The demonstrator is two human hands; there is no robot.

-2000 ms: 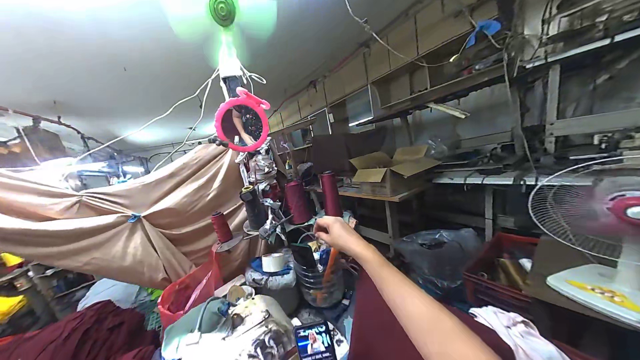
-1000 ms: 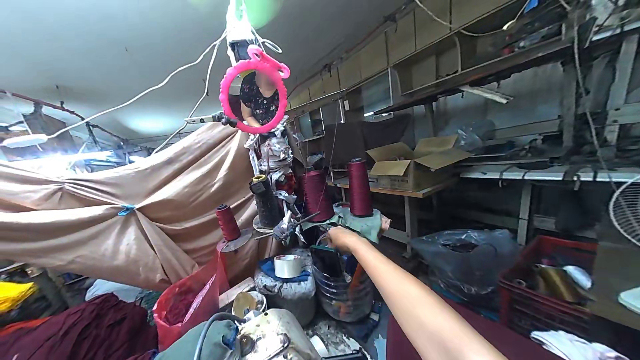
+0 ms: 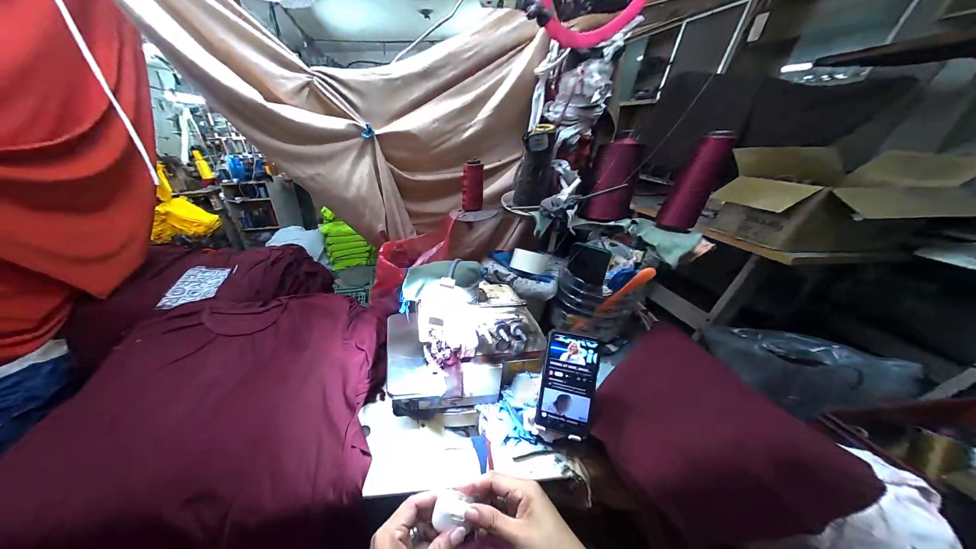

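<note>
My left hand (image 3: 412, 524) and my right hand (image 3: 515, 512) meet low in the view, at the front edge of the machine table (image 3: 412, 457). Between their fingers they hold a small round white object (image 3: 451, 511); its exact kind is unclear. Just beyond stands an industrial sewing machine (image 3: 457, 343), its needle area brightly lit. A smartphone (image 3: 568, 385) with a lit screen leans upright to the right of the machine. Maroon shirts (image 3: 244, 381) lie spread at the left, and a maroon cloth (image 3: 724, 442) drapes at the right.
Maroon thread cones (image 3: 698, 181) stand behind the machine. A clear plastic container (image 3: 587, 301) holds an orange-handled tool (image 3: 627, 290). A roll of white tape (image 3: 531, 261) sits beside it. An open cardboard box (image 3: 808, 221) rests on a shelf at right. A pink ring (image 3: 595, 34) hangs above.
My right hand has come back from the clear container behind the machine to the front table edge. Both hands now hold the small white object. The view has turned down and left.
</note>
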